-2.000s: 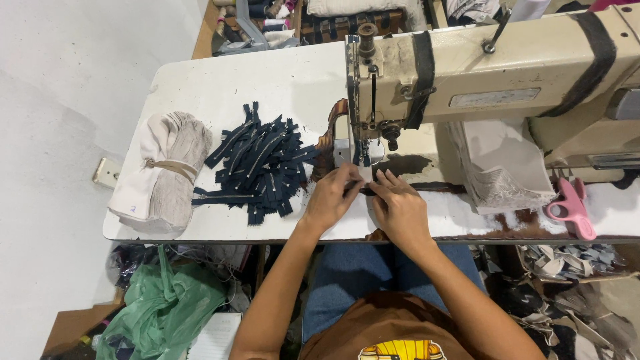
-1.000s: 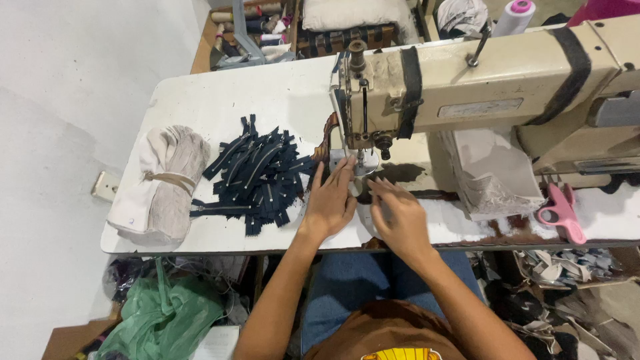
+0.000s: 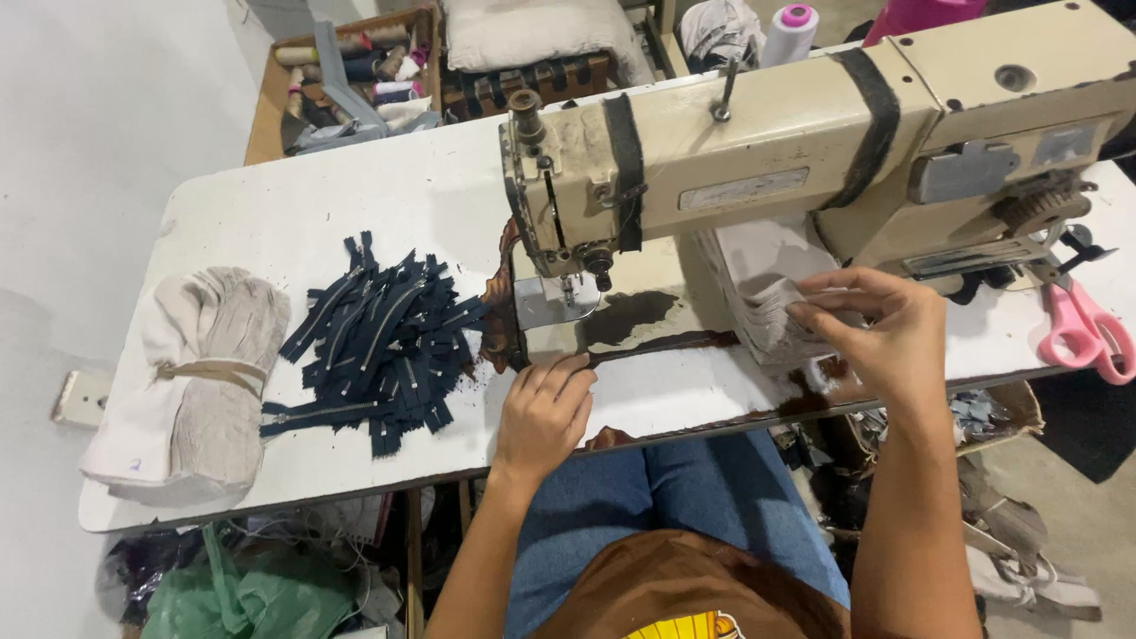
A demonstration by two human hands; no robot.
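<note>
My left hand [image 3: 546,408] rests on the front edge of the sewing machine's bed, fingers loosely bent, with nothing seen in it. Thumb and forefinger of my right hand [image 3: 874,324] touch the top of a stack of light grey fabric pieces [image 3: 763,275] under the arm of the industrial sewing machine [image 3: 737,146]; whether they pinch a layer is hard to tell. The needle and presser foot [image 3: 569,291] stand left of that stack. A heap of navy zippers [image 3: 382,337] lies left of the machine, and beyond it a tied bundle of light fabric [image 3: 200,382].
Pink-handled scissors [image 3: 1078,328] lie at the table's right. Behind the table are a box of thread spools [image 3: 355,80] and a white thread cone [image 3: 790,35]. A green plastic bag [image 3: 253,586] and a box of fabric scraps [image 3: 985,413] sit below the front edge.
My right hand has moved right, from beside the needle to the fabric stack. My left hand has drawn back from the needle to the front of the machine bed.
</note>
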